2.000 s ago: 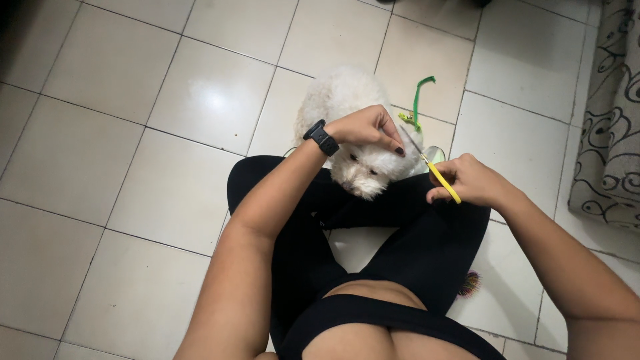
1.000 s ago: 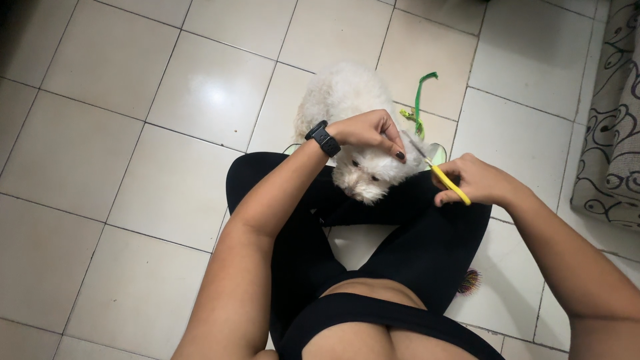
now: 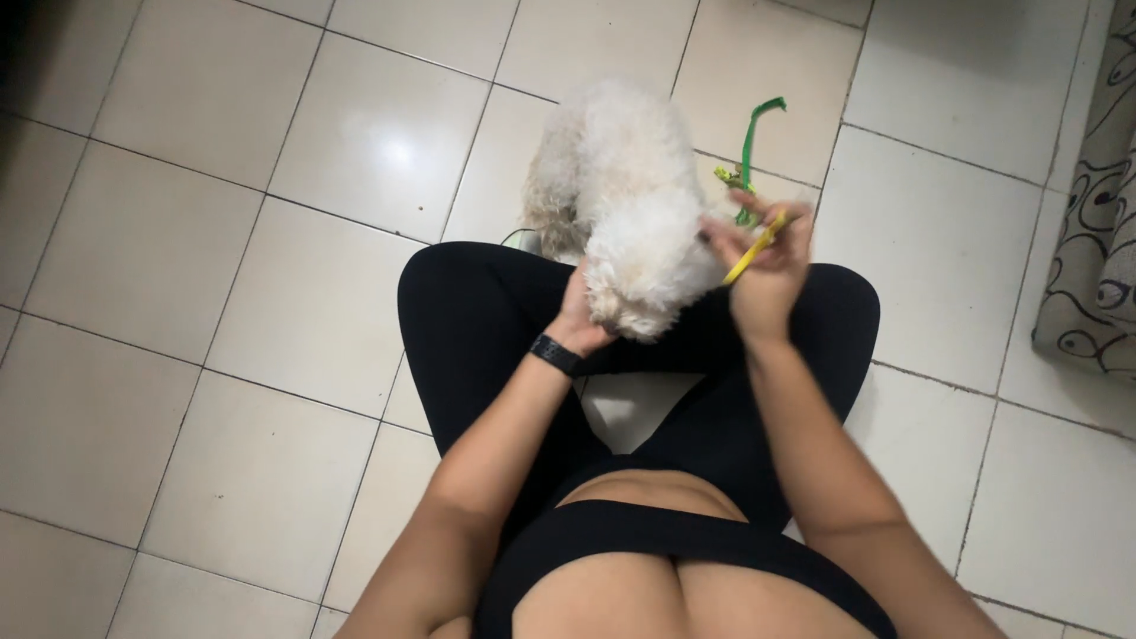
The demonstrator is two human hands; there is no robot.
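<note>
A fluffy white dog [image 3: 643, 213] stands on the tiles between my bent legs, its head lowered over my lap. My left hand [image 3: 586, 311], with a black watch on the wrist, is under the side of the dog's head; fur hides part of the fingers, so its grip is unclear. Yellow-handled scissors [image 3: 756, 248] hang on my right hand [image 3: 770, 253], whose fingers are spread and blurred beside the dog's neck. The scissor blades cannot be made out. A green strap [image 3: 750, 142] with a yellow-green piece [image 3: 733, 177] lies just beyond my right hand.
My black-clad legs [image 3: 479, 328] are folded on both sides of the dog. Light floor tiles [image 3: 293, 293] spread all around. At the right edge is a piece of furniture covered in patterned fabric [image 3: 1087, 302].
My left hand has moved from the top of the dog's head to beneath it. My right hand has turned upward, the scissors now pointing differently. The dog has shifted and its face is no longer visible.
</note>
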